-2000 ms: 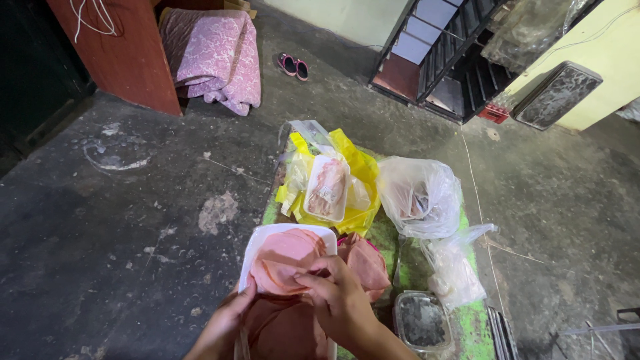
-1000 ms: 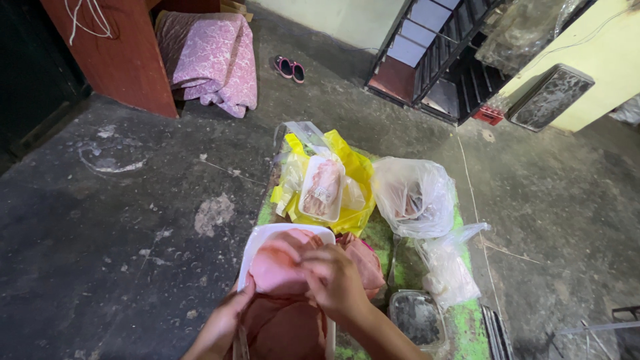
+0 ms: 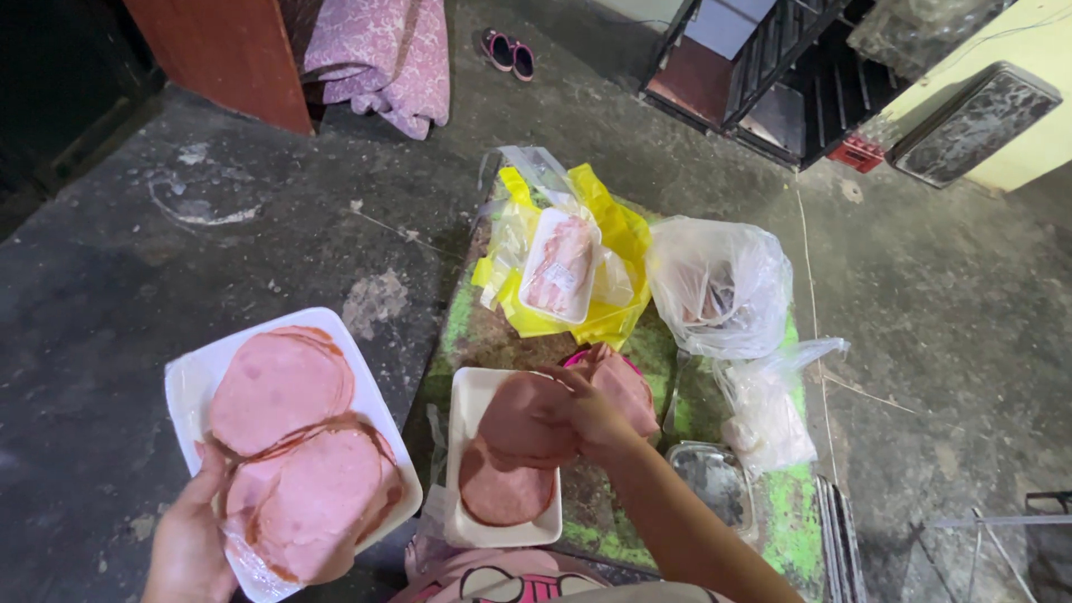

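My left hand holds a white foam tray at its lower left edge, tilted, with round slices of ham in two overlapping piles. My right hand grips the edge of a ham slice over a second white foam tray on the table. More ham lies in that tray's lower part. Just right of my right hand, folded ham slices lie in a pink-rimmed dish, mostly hidden. Behind is a wrapped tray of pale meat on a yellow plastic bag.
The worn green table also bears a filled clear plastic bag, a smaller bag with white contents, a fork and a clear plastic container. A black rack and a pair of shoes are on the floor beyond.
My left hand has moved left with a ham tray, and a second tray with ham now shows on the table. My right hand has moved right relative to my left.
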